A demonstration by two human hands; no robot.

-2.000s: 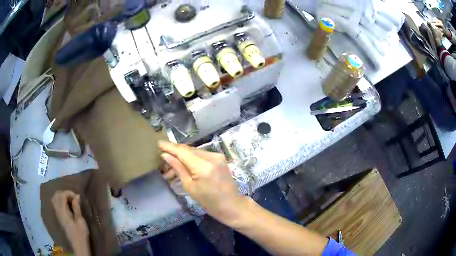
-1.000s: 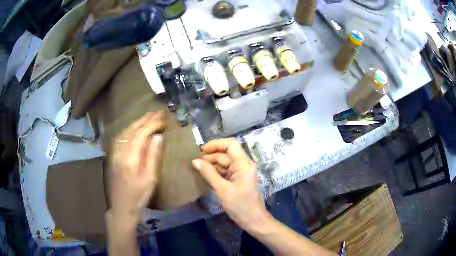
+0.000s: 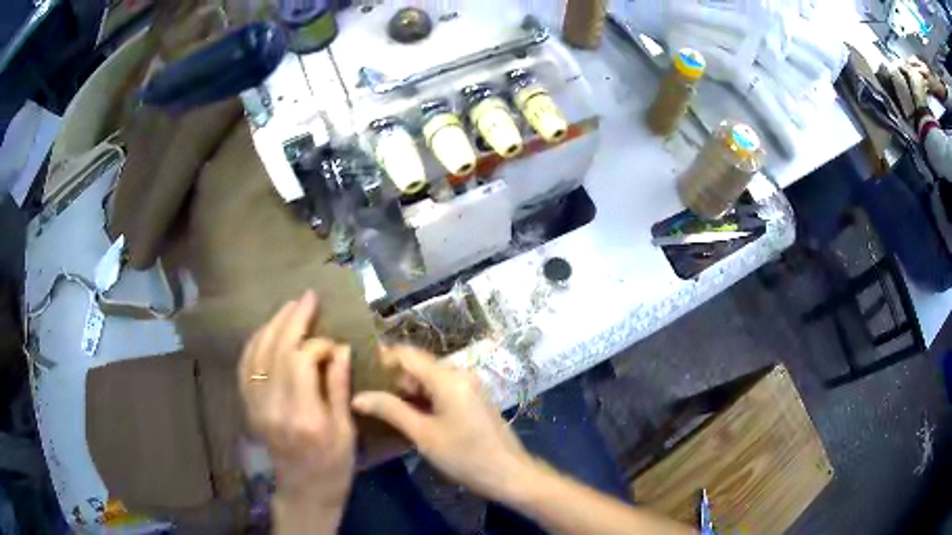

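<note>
A brown fabric panel [image 3: 266,246] runs from behind the overlock machine [image 3: 459,225] past the left of the needle area [image 3: 339,199] to the table's front. My left hand [image 3: 298,402] lies on the panel near its front end, fingers bent, with a ring on one finger. My right hand [image 3: 438,418] pinches the panel's right edge between thumb and fingers, just in front of the cloth plate. The fingertips of both hands are close together. A separate stack of cut brown fabric [image 3: 146,428] lies at the table's front left.
A dark lamp head [image 3: 214,65] hangs above the needle area. Thread cones [image 3: 722,172] stand at right by a table recess [image 3: 710,240] with slim tools. A paper tag [image 3: 92,328] lies at left. A wooden box [image 3: 746,455] is at lower right. Another person's arm shows at far right.
My left hand first moved from the fabric stack onto the panel, then towards the front edge. My right hand has shifted and now grips the panel's edge. The panel has come further forward.
</note>
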